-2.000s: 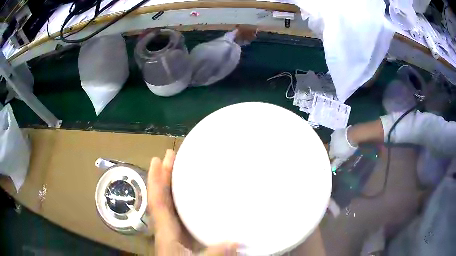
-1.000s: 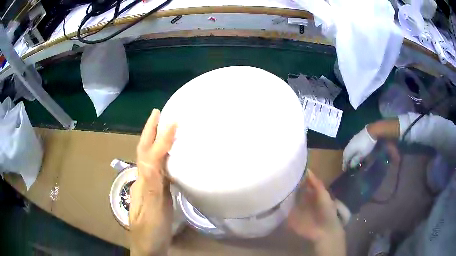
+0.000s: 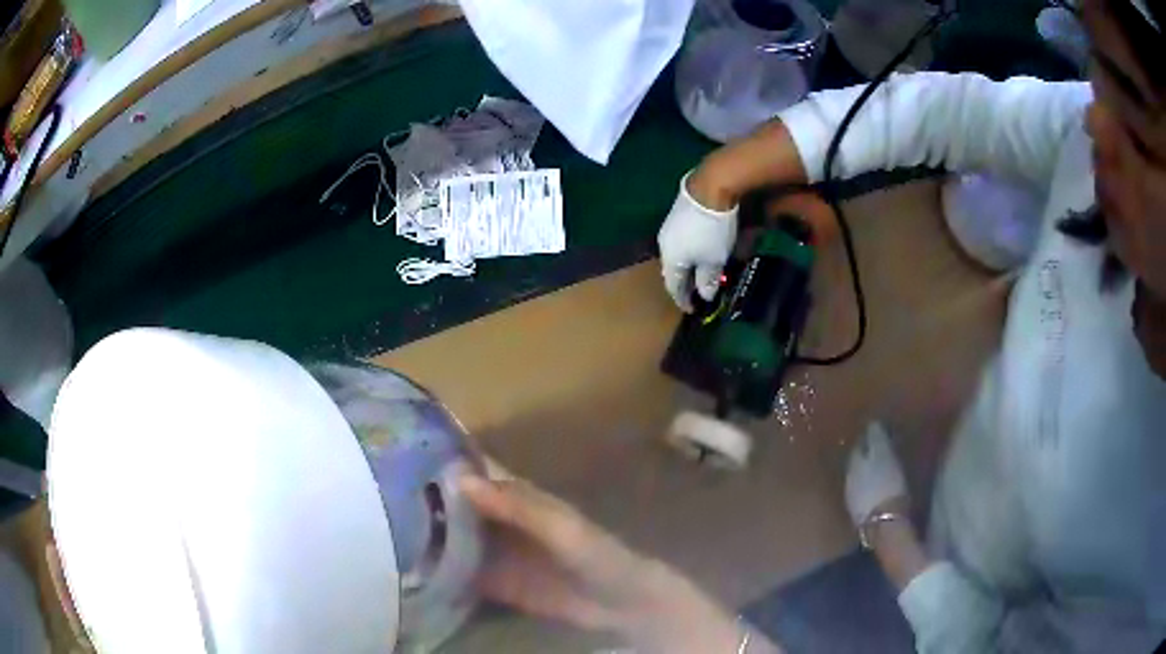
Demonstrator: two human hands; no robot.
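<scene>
The humidifier unit (image 3: pixel 224 492) is tilted at the lower left, its smooth white base towards me and its clear body turned to the right. My right hand (image 3: pixel 556 543) holds the clear body from the right side, its fingers against the wall. Of my left hand, at most a narrow skin-coloured sliver shows at the unit's left edge. The rest is hidden behind the white base or out of the picture, so its grip cannot be seen.
A neighbouring worker's gloved hand (image 3: pixel 699 243) is at the electric screwdriver (image 3: pixel 754 313), which has a white disc (image 3: pixel 711 438) at its front. Screws (image 3: pixel 795 399) lie beside it. Printed papers (image 3: pixel 503 215), a white cord (image 3: pixel 436 270) and a clear vessel (image 3: pixel 748 77) are on the green belt.
The view has swung right, towards the neighbouring worker. The unit now appears lower left and tilted more sideways. My left hand, clearly visible before, is almost wholly hidden. The second unit has left the picture.
</scene>
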